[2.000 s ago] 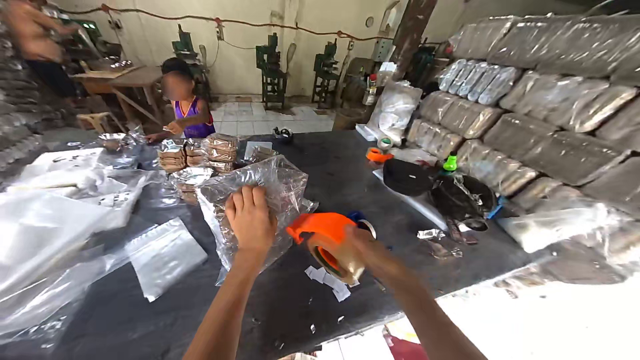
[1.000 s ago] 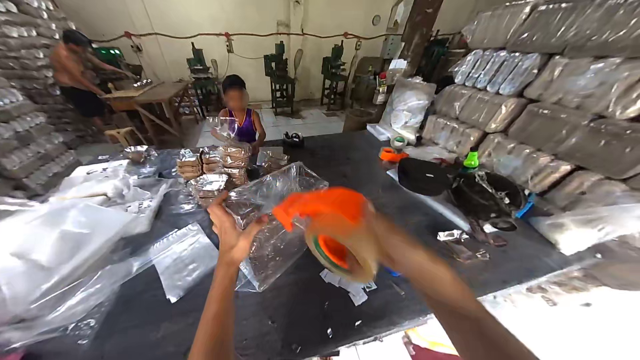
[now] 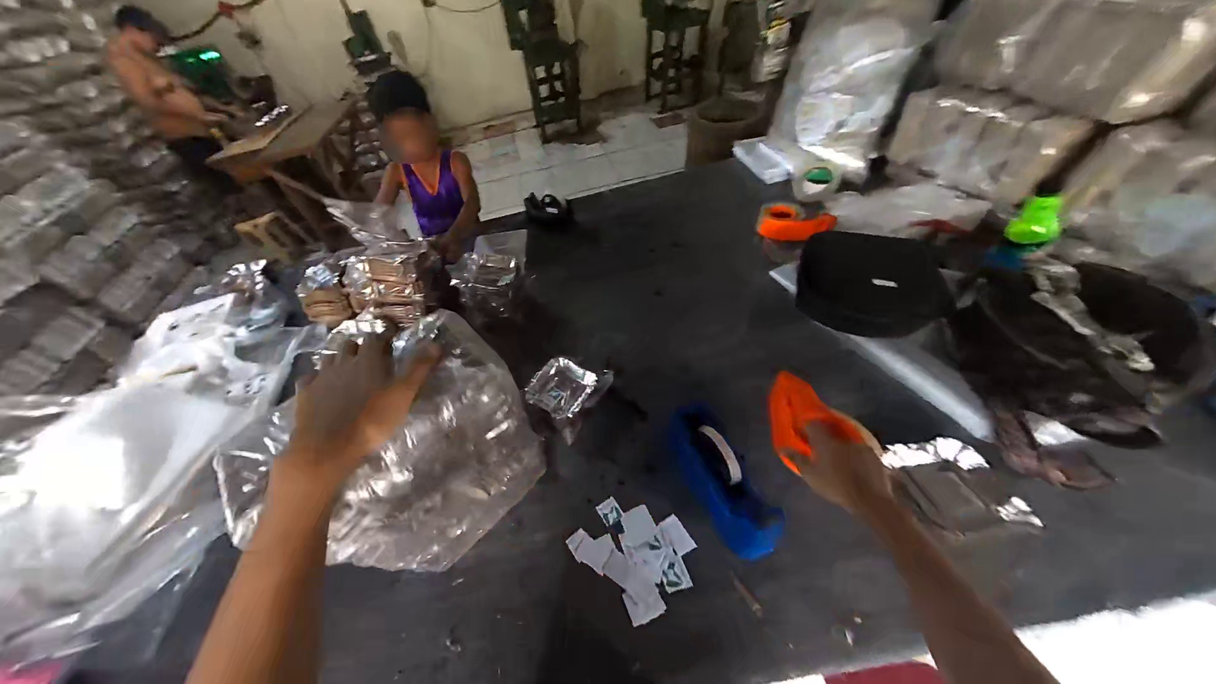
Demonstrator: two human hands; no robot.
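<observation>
My left hand [image 3: 356, 394], fingers spread, is over the near end of the stack of plastic-wrapped packs [image 3: 385, 285], above a large clear plastic bag [image 3: 446, 456]; whether it touches them I cannot tell. My right hand [image 3: 850, 465] is closed on an orange tape dispenser [image 3: 798, 423] at the right. Between the hands lie a blue tape dispenser [image 3: 727, 484], small white paper labels [image 3: 641, 556] in a loose pile and one small clear-wrapped pack [image 3: 562, 388].
Across the black table [image 3: 646, 285], a person in a purple top [image 3: 435, 195] handles plastic. A black round case [image 3: 869, 285], an orange tape roll [image 3: 793, 223] and a black bag [image 3: 1064, 351] lie at right. Wrapped bundles [image 3: 988, 133] are stacked beyond. Another person [image 3: 161, 85] works at back left.
My right hand has moved right with the orange dispenser, away from the clear bag. My left hand has gone from the bag toward the stacked packs. The blue dispenser now shows fully. The view has shifted.
</observation>
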